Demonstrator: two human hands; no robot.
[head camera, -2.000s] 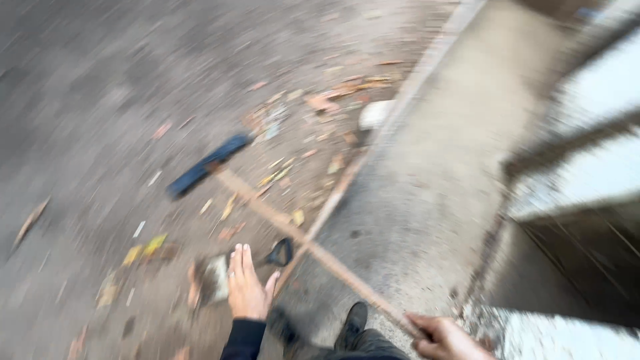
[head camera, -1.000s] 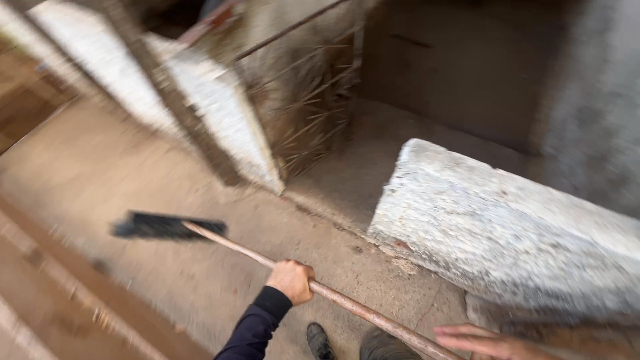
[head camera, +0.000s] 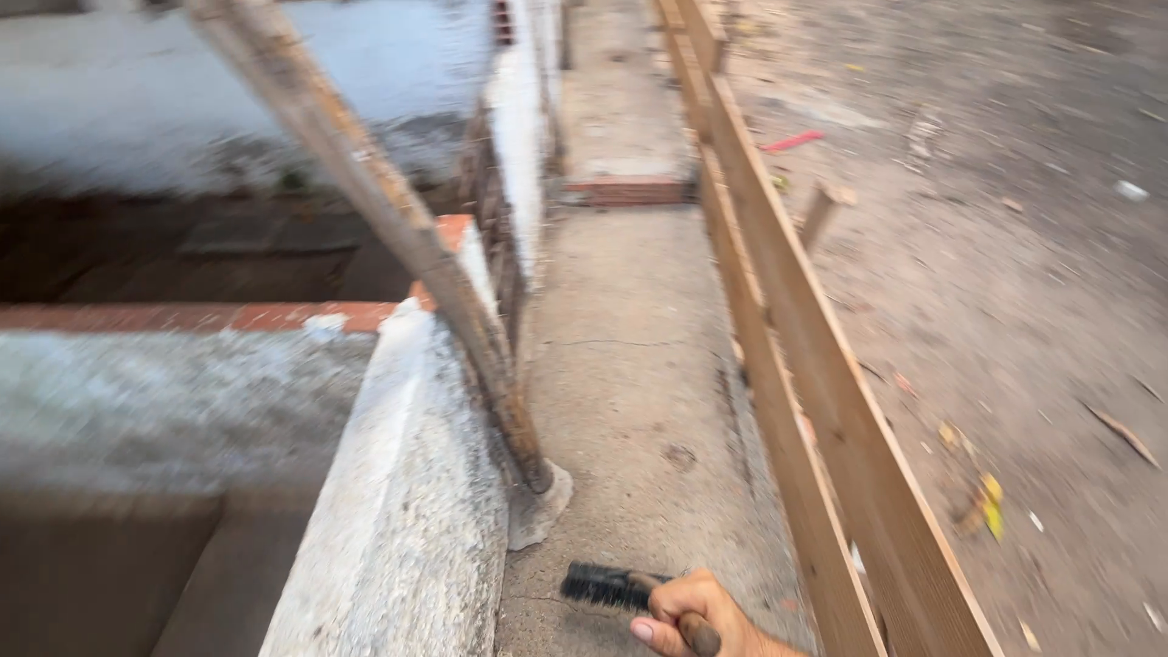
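At the bottom edge, my right hand (head camera: 698, 611) is closed around the wooden handle (head camera: 701, 632) of a broom. The broom's black bristled head (head camera: 607, 586) lies just left of my fingers, low over the concrete walkway (head camera: 620, 401). Its bristles hang downward; whether they touch the concrete cannot be told. Most of the handle is hidden by my hand or outside the frame. My left hand is out of view.
A rough white masonry wall (head camera: 411, 511) borders the walkway on the left, with a slanting wooden pole (head camera: 429, 255) beside it. Wooden boards (head camera: 821, 383) run along the right. A brick step (head camera: 630, 190) crosses ahead. Leaves litter the dirt ground (head camera: 985, 301).
The view has swung round to look along the walkway. My left hand has left the view. My right hand, open against the handle one second ago, is now closed on it near the broom head.
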